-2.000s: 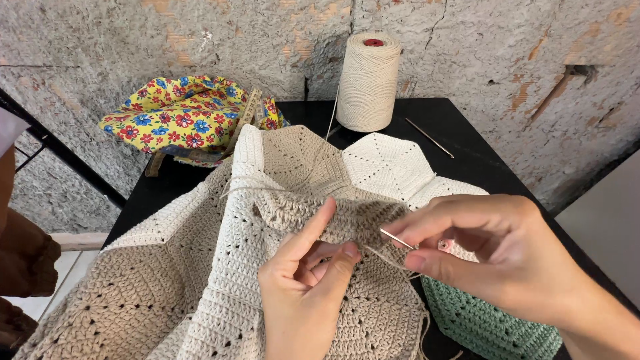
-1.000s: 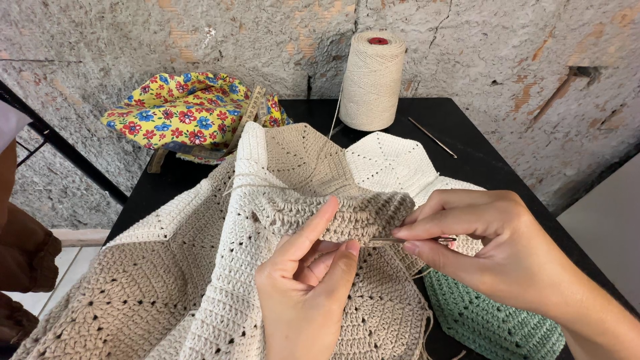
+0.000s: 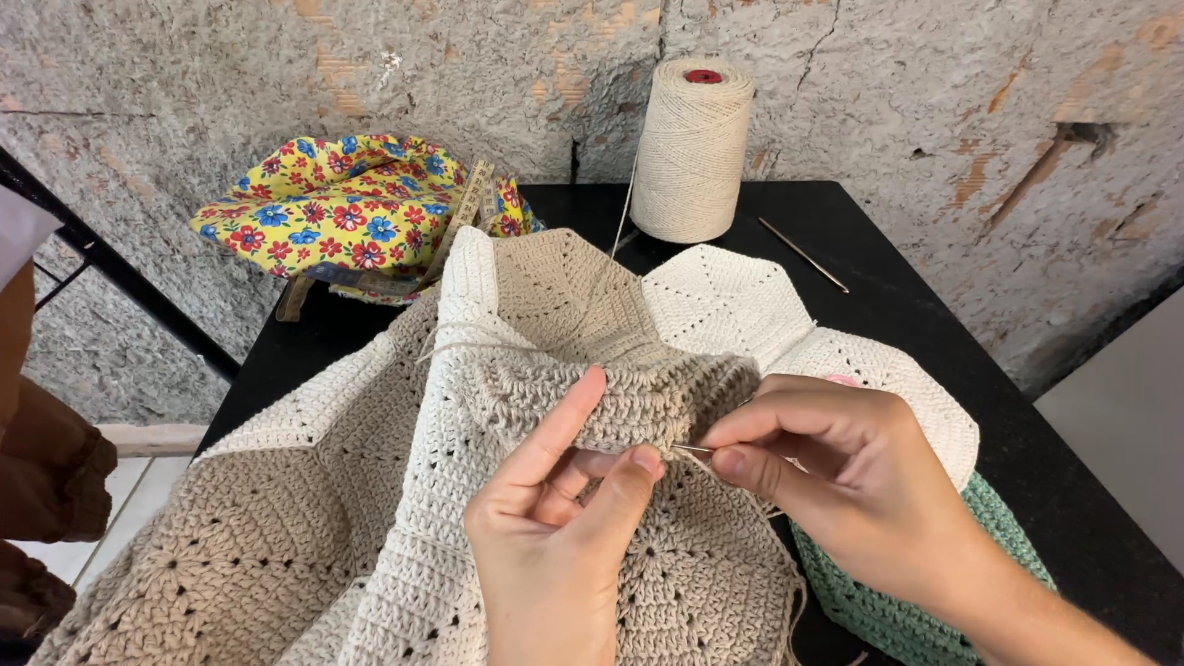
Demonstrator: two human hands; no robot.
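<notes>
My left hand pinches the edge of a beige crocheted piece between thumb and fingers, its index finger raised along the stitches. In my right hand is a thin metal needle, held between thumb and index finger, its visible end at the beige edge by my left thumb. A strand of yarn runs from that edge beneath my right fingers. The beige piece is part of a large work of joined beige and white crocheted panels that drapes over the black table.
A cream yarn cone stands at the back of the black table, left of a metal crochet hook. Yellow floral fabric with a measuring tape lies back left. Green crochet lies under my right forearm; a rough wall rises behind.
Two seconds ago my right hand held the needle tilted, apart from the edge; one second ago it was against the edge. My left hand has kept its pinch on the beige piece.
</notes>
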